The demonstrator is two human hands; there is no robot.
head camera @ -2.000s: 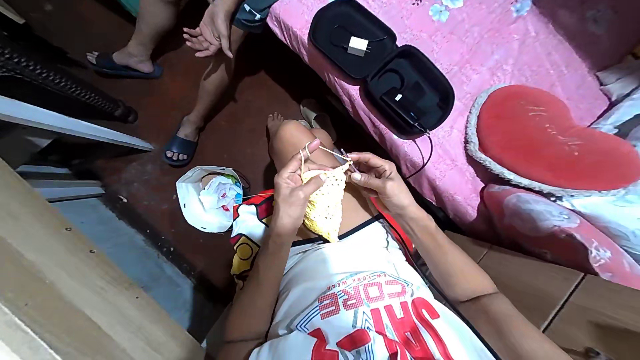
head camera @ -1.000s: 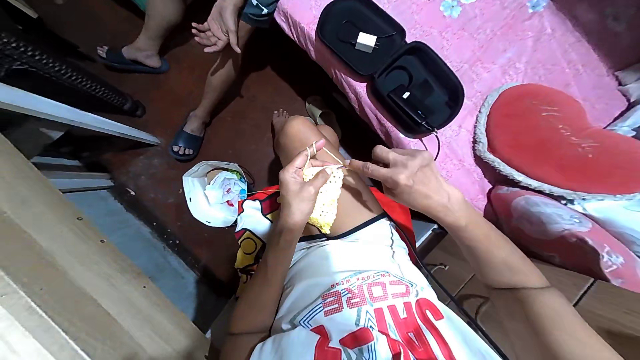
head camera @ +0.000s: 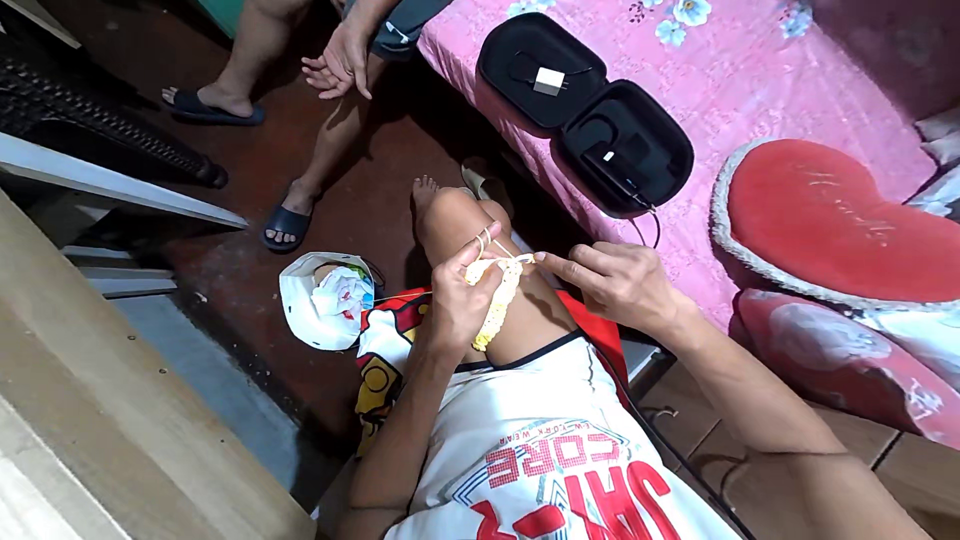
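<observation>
Above my bare thighs, my left hand (head camera: 465,292) holds a yellow and cream crocheted piece (head camera: 496,313), with yarn looped around a raised finger. At the piece's upper right edge is my right hand (head camera: 619,281), its index finger and thumb closed near the top stitches. A hook is not clearly visible there; the fingers may cover it. A thin strand of yarn (head camera: 405,295) runs left from my left hand towards a white bag (head camera: 315,304) that holds crumpled white and coloured material.
An open black case (head camera: 626,150) with a white charger (head camera: 549,81) lies on a pink floral sheet (head camera: 739,82). Right of it sits a red heart pillow (head camera: 817,217). Another person's hand (head camera: 341,64) and sandalled feet are at upper left. A wooden edge (head camera: 135,375) borders the left.
The crocheted piece, spread wide two seconds ago, now hangs narrower from my left hand. My right hand has turned, its back now more in view. The light tool seen between the hands earlier is no longer clear.
</observation>
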